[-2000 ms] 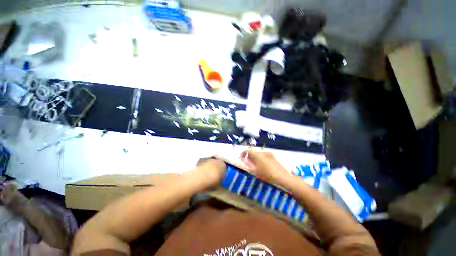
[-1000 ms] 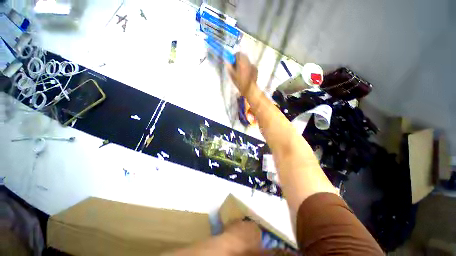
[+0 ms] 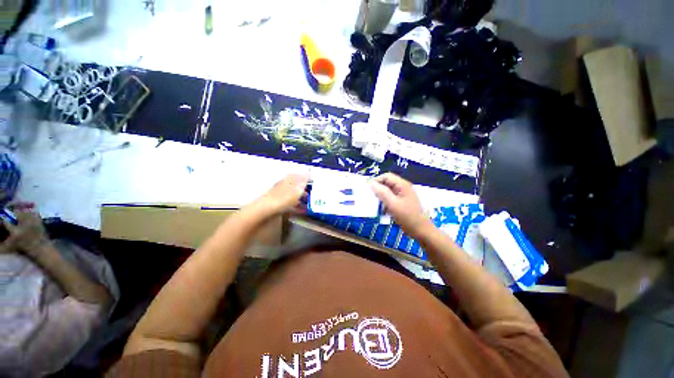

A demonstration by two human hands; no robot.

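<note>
A retail box (image 3: 344, 198), white on its upper face with a dark product picture and blue at its edge, is held flat between both hands. My left hand (image 3: 290, 193) grips its left end. My right hand (image 3: 396, 198) grips its right end, thumb and fingers at the corner. Just below it, an open inner carton holds a row of blue retail boxes (image 3: 384, 235); its left part is partly hidden by the held box and my left hand. The carton lies at the table's front edge, against my body.
A long closed brown carton (image 3: 170, 226) lies left. Blue-and-white retail boxes (image 3: 513, 251) lie right. A label strip (image 3: 429, 154) crosses the black strip beside small white bits. Black cables (image 3: 451, 77), an orange-yellow object (image 3: 321, 68), a phone (image 3: 127, 102) and white cables (image 3: 80, 92) lie beyond. A person sits left.
My right hand has come back from the blue box at the far side of the table. Both hands now hold one retail box above the carton. The view has turned and tilted.
</note>
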